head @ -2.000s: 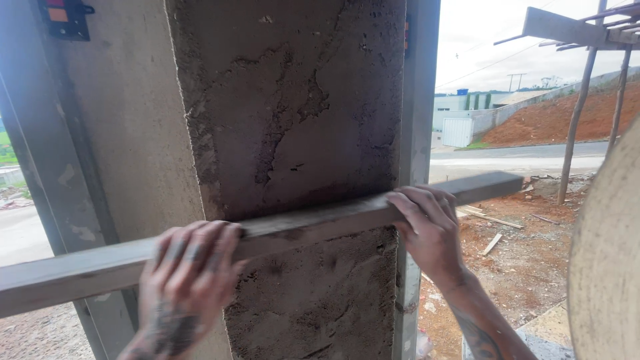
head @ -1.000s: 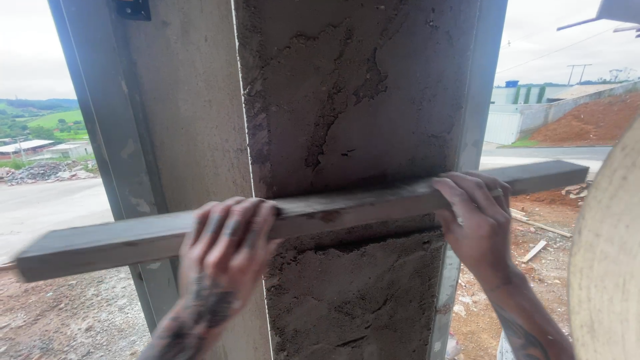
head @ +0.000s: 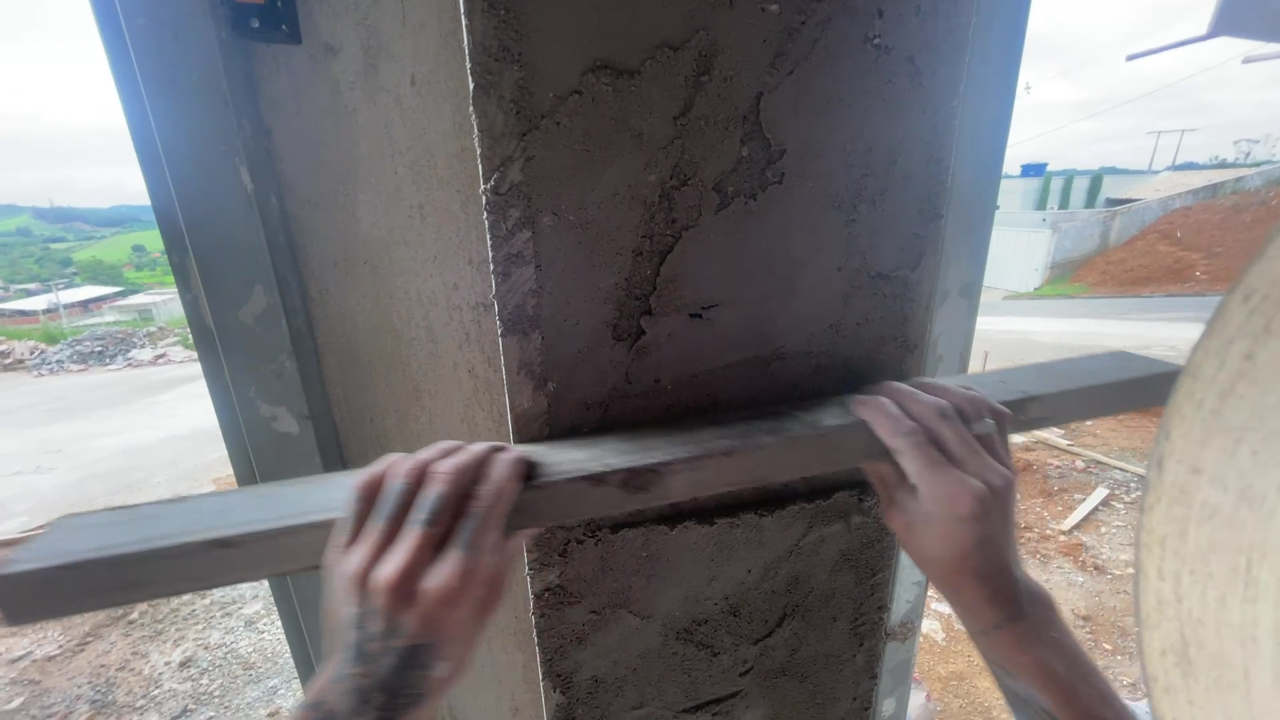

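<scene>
A straightedge bar (head: 690, 470), grey and smeared, lies across a column face covered in wet mortar (head: 800, 260), its right end a little higher than its left. My left hand (head: 425, 550) grips the bar left of the mortar, fingers over its top edge. Near the column's right edge, my right hand (head: 945, 470) holds it the same way. Above the bar the mortar is mostly smooth, with rough hollows; below, it looks coarser. Long straight guide strips flank the column, on the left (head: 235, 250) and on the right (head: 985, 180). Both thumbs are hidden.
A pale rounded object (head: 1220, 480) fills the right edge close by. A black fitting (head: 265, 18) sits at the column's upper left. Wood scraps (head: 1085, 508) lie on reddish ground to the right; gravel (head: 120, 650) covers the ground at lower left.
Both hands keep hold of the bar across the mortar in all frames. The view has shifted since the oldest frame, showing more of the left side.
</scene>
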